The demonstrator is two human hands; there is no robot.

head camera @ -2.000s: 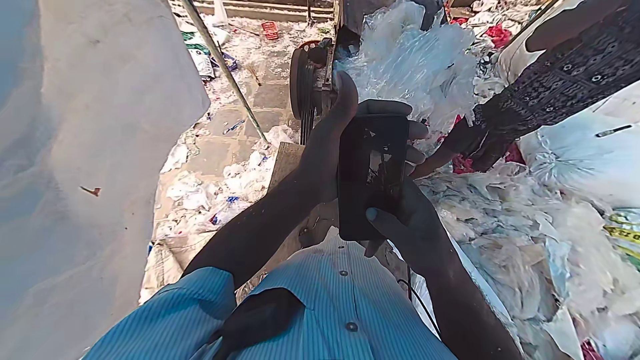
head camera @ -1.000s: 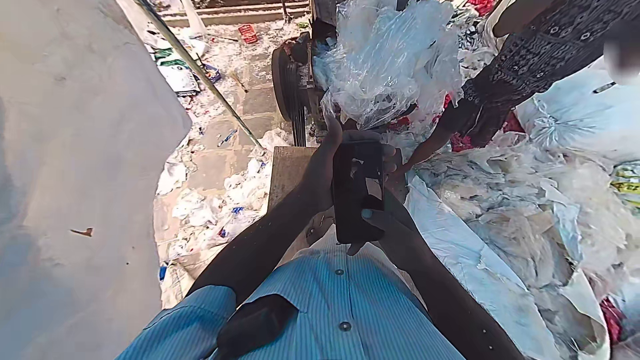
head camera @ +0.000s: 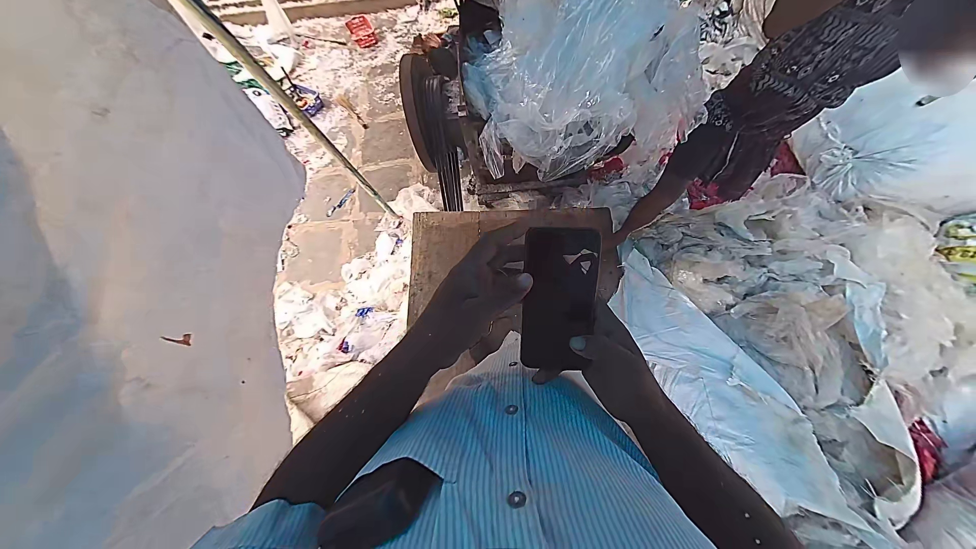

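Observation:
A dark smartphone (head camera: pixel 560 297) is upright before my chest, its screen dark with a few bright reflections. My right hand (head camera: pixel 614 358) grips its lower right part, the thumb lying on the lower front. At the phone's left side is my left hand (head camera: pixel 484 282), fingers bent, thumb tip at the edge; whether it bears any of the phone's weight I cannot tell. Behind the phone lies a brown wooden board (head camera: pixel 446 236).
Clear plastic film (head camera: pixel 587 84) is heaped over a machine with a belt wheel (head camera: pixel 419 113). Another person's arm (head camera: pixel 717 145) reaches in from the upper right, above piled plastic film (head camera: pixel 793 282). A large white sack (head camera: pixel 152 274) fills the left, beside a slanting pole (head camera: pixel 282 99).
My left hand has shifted from around the phone's upper left to its left side, with the fingers now bent. My right hand still holds the phone.

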